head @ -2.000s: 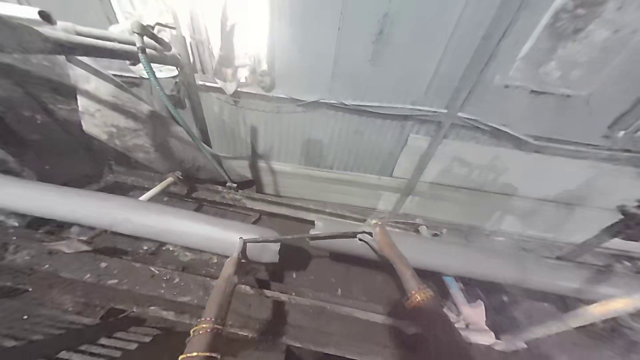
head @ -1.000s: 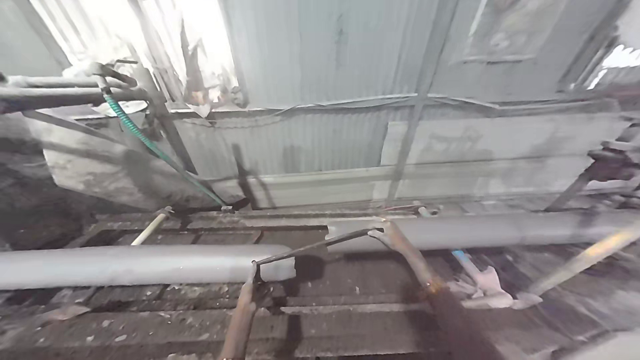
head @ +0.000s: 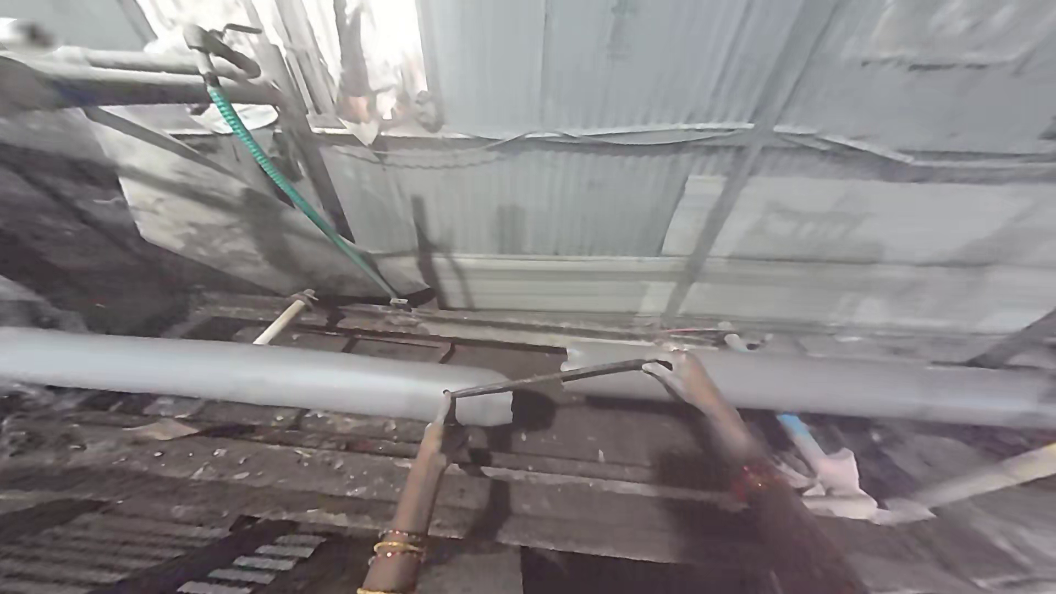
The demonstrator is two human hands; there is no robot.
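Observation:
A thin dark rod [head: 549, 378] spans the space between my hands, slanting up to the right. My left hand [head: 444, 411], with bangles on the wrist, grips its left end in front of a grey roll or pipe [head: 247, 373]. My right hand [head: 681, 373] holds the other end by a second grey roll or pipe [head: 858, 386]. The two grey lengths lie roughly in line, their facing ends apart. Blur hides the exact finger positions.
Behind stands a grey corrugated metal wall [head: 544, 198]. A green coiled hose [head: 276, 177] hangs from metal pipes [head: 148, 74] at upper left. A pale rod [head: 283, 322] lies behind the left roll. Crumpled pale material [head: 841, 483] and a slanting bar [head: 994, 478] are at lower right.
The rod remains between both hands, its slant varying slightly. The view has shifted.

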